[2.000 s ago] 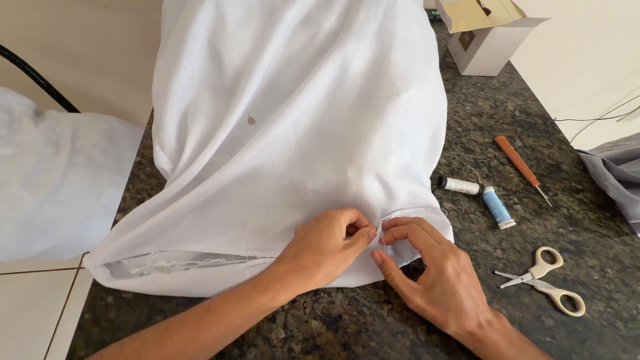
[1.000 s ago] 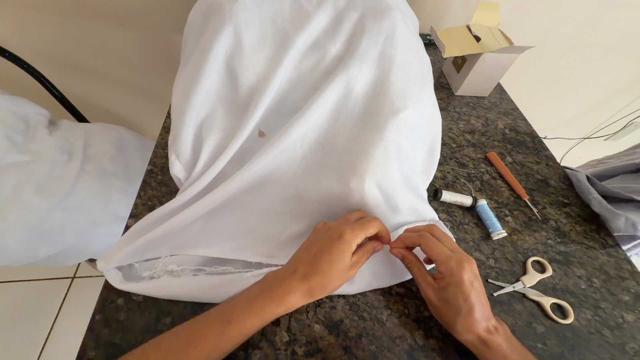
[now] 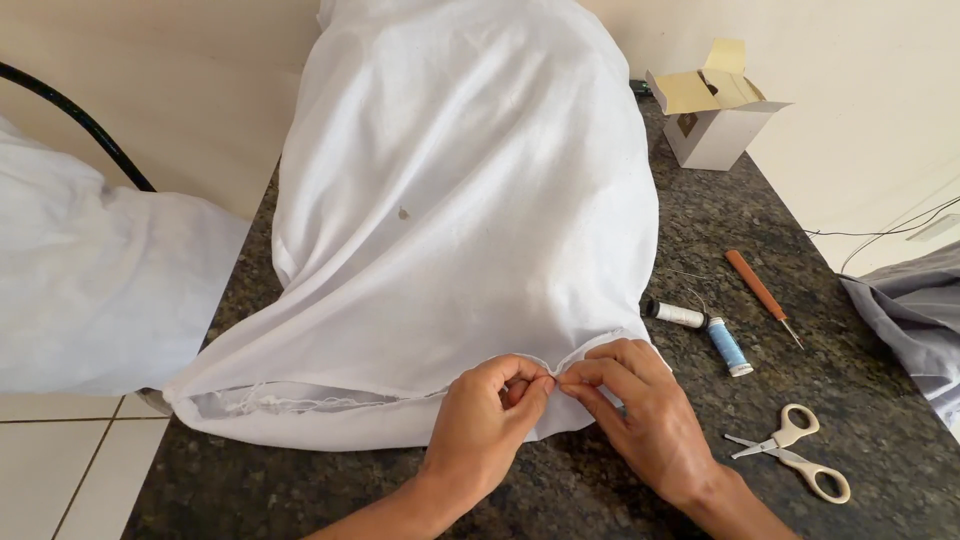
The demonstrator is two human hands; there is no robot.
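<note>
A large white fabric cover (image 3: pixel 465 225), bulging with its filling, lies on the stone counter with its edge toward me. My left hand (image 3: pixel 491 420) pinches this edge between thumb and fingers. Fingertips nearly touching it, my right hand (image 3: pixel 637 405) pinches the same edge just to the right. Whether a needle is between the fingers cannot be seen. Left of my hands the edge gapes, showing loose white threads (image 3: pixel 262 397). To the right lie a white thread spool (image 3: pixel 677 314), a light blue thread spool (image 3: pixel 727 346), an orange-handled seam ripper (image 3: pixel 757 289) and small cream-handled scissors (image 3: pixel 795 450) with parted blades.
An open white cardboard box (image 3: pixel 716 135) stands at the counter's back right. Another white fabric bundle (image 3: pixel 112 285) is beyond the left edge, near a black hose or cable (image 3: pixel 82 120). Grey cloth (image 3: pixel 915 322) and thin dark wires (image 3: pixel 892 231) are at the right, past the granite counter (image 3: pixel 847 390).
Both hands stay at the cover's edge. The fingertips, slightly apart two seconds ago, are now close together, and the right hand's fingers have closed into a pinch.
</note>
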